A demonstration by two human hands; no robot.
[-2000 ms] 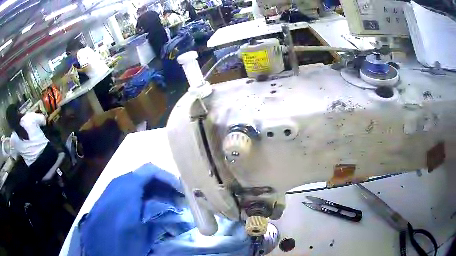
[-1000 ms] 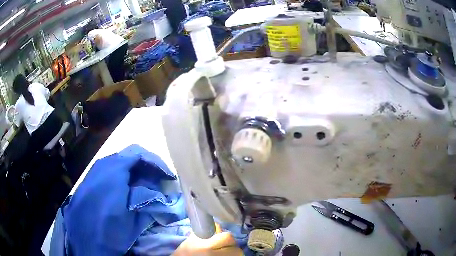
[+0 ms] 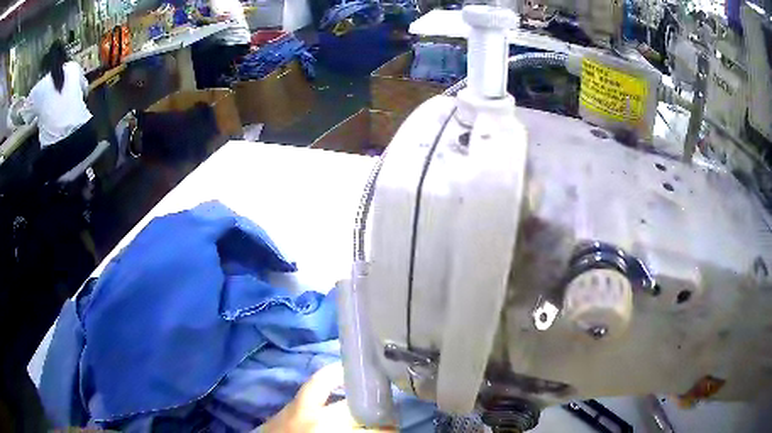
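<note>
The blue denim garment piece (image 3: 161, 313) lies bunched on the white table, left of the machine head. Its darker face is up at the left, with paler folds and a whitish frayed edge near its middle. My left hand (image 3: 315, 408) is cut off by the bottom edge. It rests at the cloth beside the lamp tube (image 3: 364, 355), which hides its fingers, so its grip cannot be told. The off-white sewing machine head (image 3: 457, 254) hides the needle area. My right hand is not in view.
Black thread snips (image 3: 597, 416) lie partly visible under the head at the lower right, beside part of the shears (image 3: 657, 414). The white table (image 3: 288, 182) has its edge on the left. Cardboard boxes (image 3: 275, 97) and a seated person (image 3: 57, 106) are beyond.
The view has swung left and closer, so the machine head stands further right and larger. My left hand has come into view at the cloth by the lamp since the earliest frame.
</note>
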